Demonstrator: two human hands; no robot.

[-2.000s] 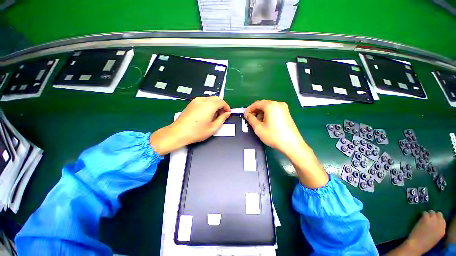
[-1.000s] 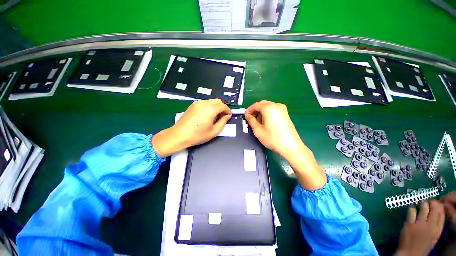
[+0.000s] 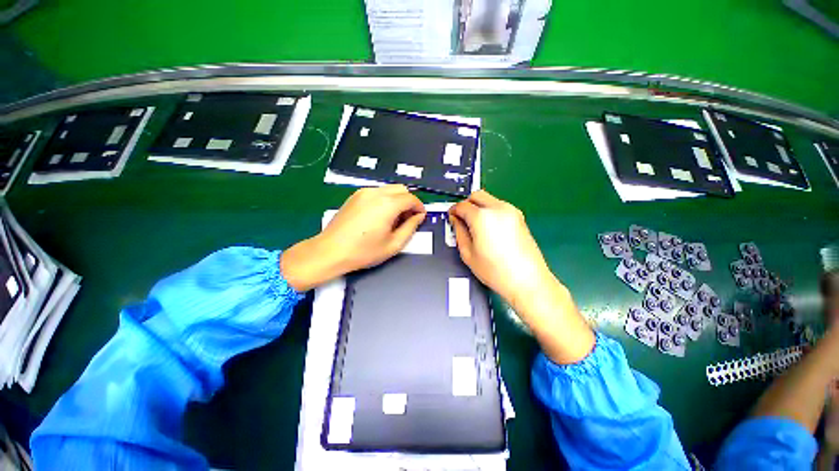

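Note:
A black tablet back cover (image 3: 414, 340) with white adhesive pads lies lengthwise in front of me on white protective sheets (image 3: 317, 368). My left hand (image 3: 368, 230) is at the cover's top edge, thumb and forefinger pinched together. My right hand (image 3: 497, 244) is at the same edge just to the right, its fingertips bent down onto the top right corner. A small gap separates the fingertips of both hands. Any small piece between the fingers is hidden, so I cannot tell if either hand holds one.
More covers on white sheets lie in a row behind, such as one cover (image 3: 405, 150). A sheet stack (image 3: 37, 304) is at left. Grey pieces with rings (image 3: 662, 285) and a white perforated strip (image 3: 754, 366) lie at right, near a neighbour's arm (image 3: 791, 396).
The row of covers behind has moved right. My right fingers have shifted slightly at the edge; my left hand stays. The neighbour's arm reaches further in, and one perforated strip has left its upright position.

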